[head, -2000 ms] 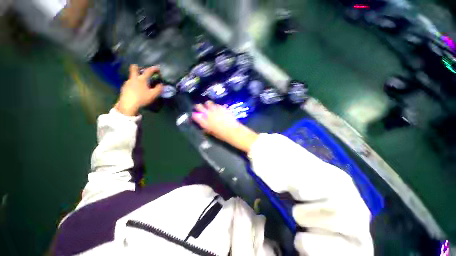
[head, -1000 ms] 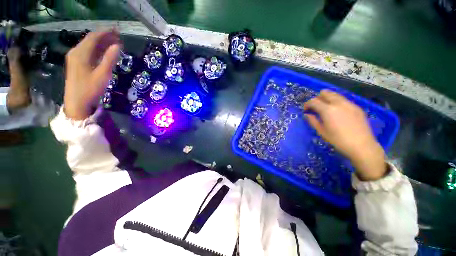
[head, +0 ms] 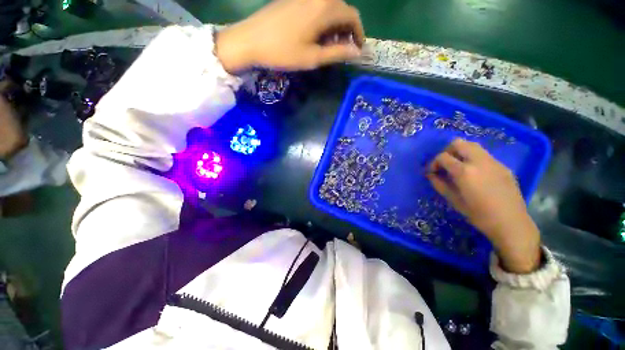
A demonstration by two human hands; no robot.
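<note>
The blue tray holds many small silvery metal rings. My right hand is over the middle of the tray with fingers bent together; whether it pinches a ring is too blurred to tell. My left hand is at the whitish rail behind the bench, fingers curled; its grip is hidden. A round LED unit stands just below my left hand. One unit glows blue and another glows pink, both left of the tray.
The worn whitish rail curves behind the tray, with the green belt beyond. Dark units lie at the far left. Another person's arm shows at the left edge. A green light glows at the right edge.
My left hand has moved right across the bench to the rail, and its sleeve now covers much of the unit cluster. My right hand has shifted slightly right and down over the tray.
</note>
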